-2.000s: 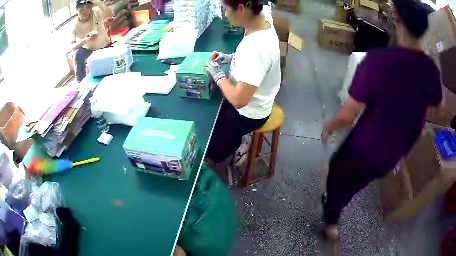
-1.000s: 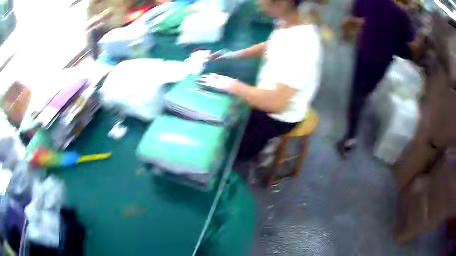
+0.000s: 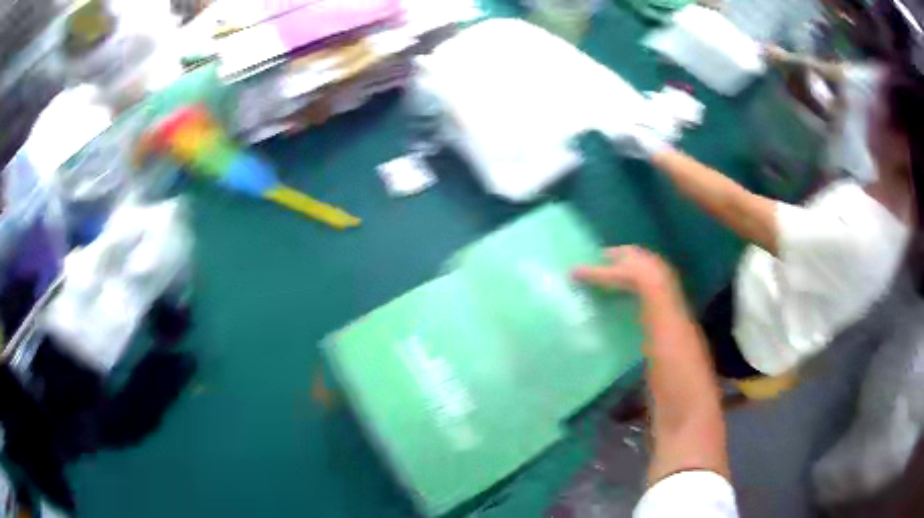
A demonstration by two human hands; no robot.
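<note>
Two green product boxes with white lettering, the nearer box (image 3: 426, 390) and the farther box (image 3: 542, 293), lie side by side on the green workbench (image 3: 253, 354). Their edges are slightly out of line. My right hand (image 3: 630, 271) reaches in from the bottom right and touches the top of the farther box near its far right edge. Its fingers look extended and apart, blurred, not closed around the box. My left hand is not in view.
A seated person in a white top (image 3: 811, 273) reaches over the bench at right. A white bag (image 3: 517, 101) lies behind the boxes. A feather duster (image 3: 233, 167), paper stack (image 3: 324, 71) and crumpled plastic bags (image 3: 127, 273) lie left.
My right hand has come into view onto the farther box. The view has turned and moved closer to the boxes. Earlier, the farther box moved against the nearer one, beside the seated person.
</note>
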